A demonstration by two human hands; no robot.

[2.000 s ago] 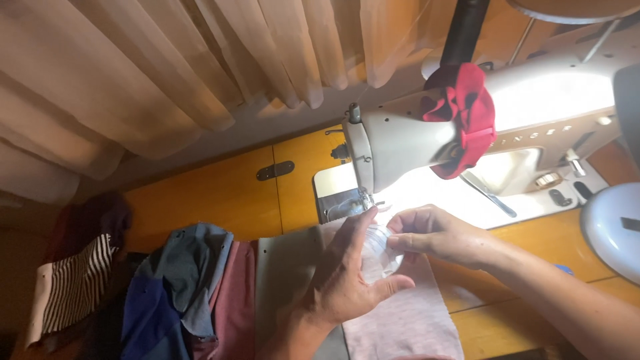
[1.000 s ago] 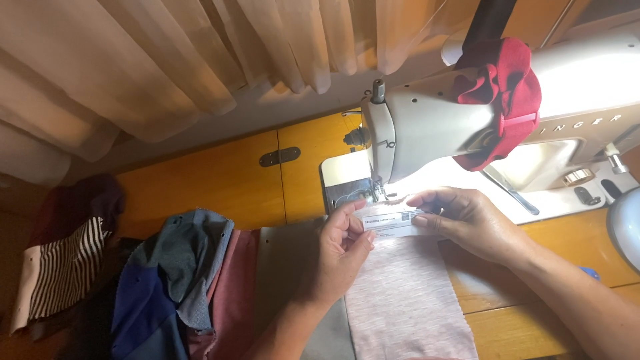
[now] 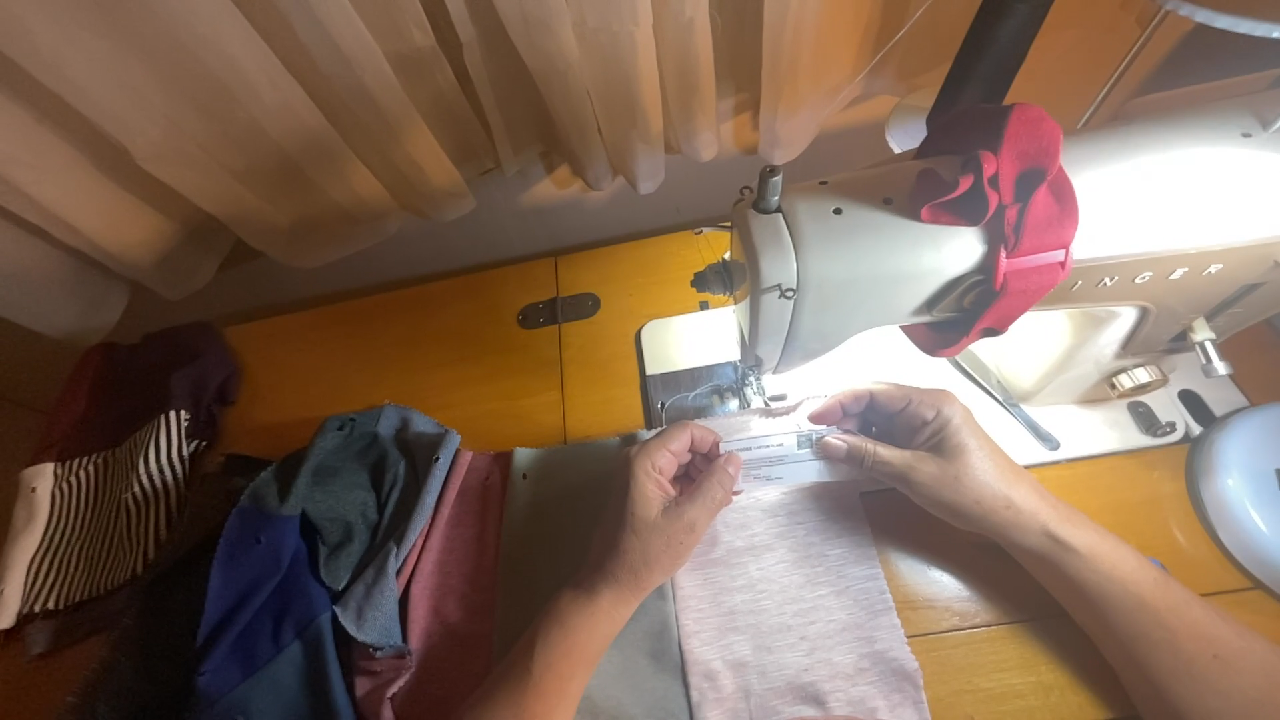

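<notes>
My left hand [image 3: 680, 495] pinches the left end of a white printed label [image 3: 775, 458], and my right hand [image 3: 900, 450] pinches its right end. The label lies stretched between them, over the top of a pale pink heathered fabric piece [image 3: 800, 590]. Just beyond is the needle area of a Singer sewing machine [image 3: 840, 240]. Left of the pink piece, a grey-green fabric piece [image 3: 570, 550] runs partly under my left forearm, joining a row with a dusty red piece [image 3: 455, 550]. Whether the label touches the pink fabric cannot be told.
Blue and grey fabrics [image 3: 270, 560] and a striped piece [image 3: 110, 510] lie bunched at the left. A red scrunchie-like fabric band [image 3: 1040, 220] wraps the machine arm. Metal tweezers [image 3: 1010, 400] rest on the machine bed. A curtain [image 3: 560, 90] hangs behind the wooden table [image 3: 400, 350].
Two seconds ago my hands were close together around crumpled white material; now the label is spread flat between them. The view has shifted.
</notes>
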